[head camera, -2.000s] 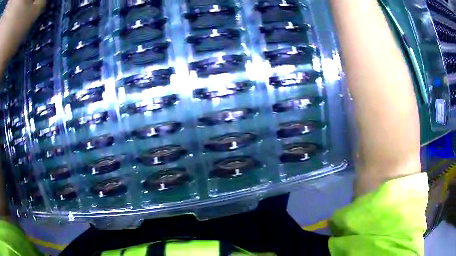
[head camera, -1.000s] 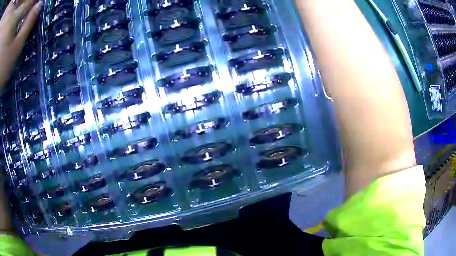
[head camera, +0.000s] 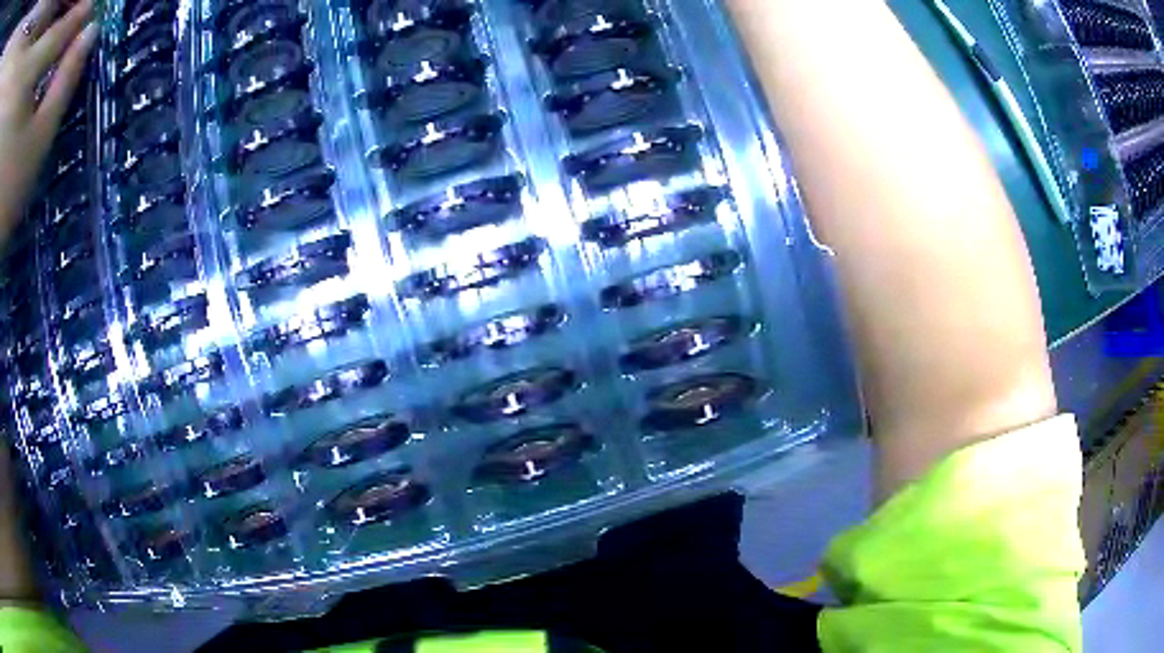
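A large clear blister tray (head camera: 581, 466) fills the view in front of me, with several columns of pockets holding round black units (head camera: 517, 393). Bright glare crosses its middle. My left hand (head camera: 45, 83) is at the upper left edge, fingers apart, beside or on the tray's left side; whether it grips the tray is unclear. My right forearm lies along the tray's right side, and my right hand is cut off by the top edge of the picture.
A green mat (head camera: 1066, 287) shows at the right. A long thin pale tool (head camera: 1021, 128) lies on it. Beyond is a narrower tray with dark bands and a white label (head camera: 1107, 240). Grey floor with yellow lines shows below.
The tray has shifted left and tilted slightly in the view. My left hand shows more at the upper left, and my right forearm has moved left.
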